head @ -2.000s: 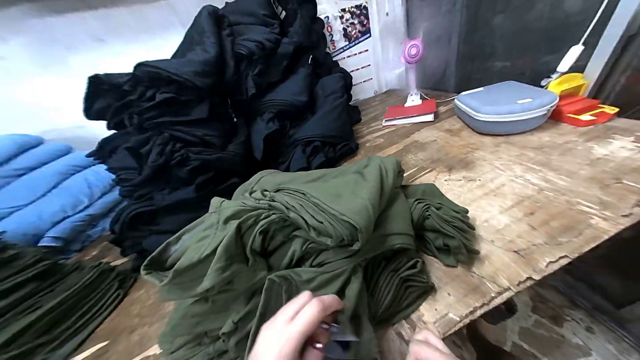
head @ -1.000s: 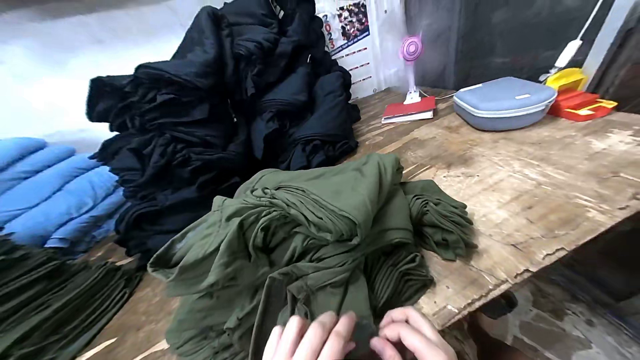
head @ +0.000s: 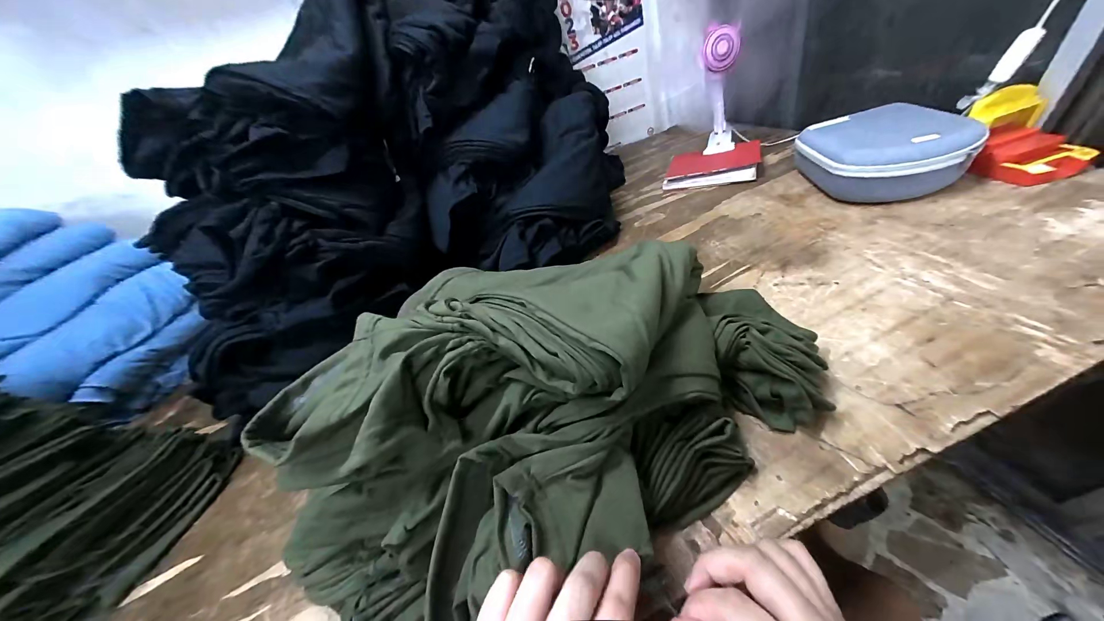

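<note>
A heap of olive green knit fabric (head: 552, 328) lies folded and bunched on the wooden table, its near part hanging towards me. At the bottom edge, my left hand (head: 561, 591) rests its fingertips on the near end of this fabric; whether it pinches the cloth cannot be told. Just to the right, beside the heap and near the table edge, is my right hand (head: 759, 582), its fingers curled and its fingertips hidden. Rolled green bundles (head: 690, 466) stick out from under the heap on its right side.
Tall stacks of black fabric (head: 388, 172) stand behind, with blue folded fabric (head: 95, 302) and dark green strips (head: 95, 509) at left. Towards the back right are a small pink fan (head: 720, 52), a red-covered book (head: 712, 164), a grey-blue case (head: 893, 151) and a red box (head: 1026, 155). The rough table edge (head: 914, 457) runs at right.
Two seconds ago my left hand was higher on the fabric; it has moved down to the near end. My right hand has come nearer to it. The heap keeps its shape.
</note>
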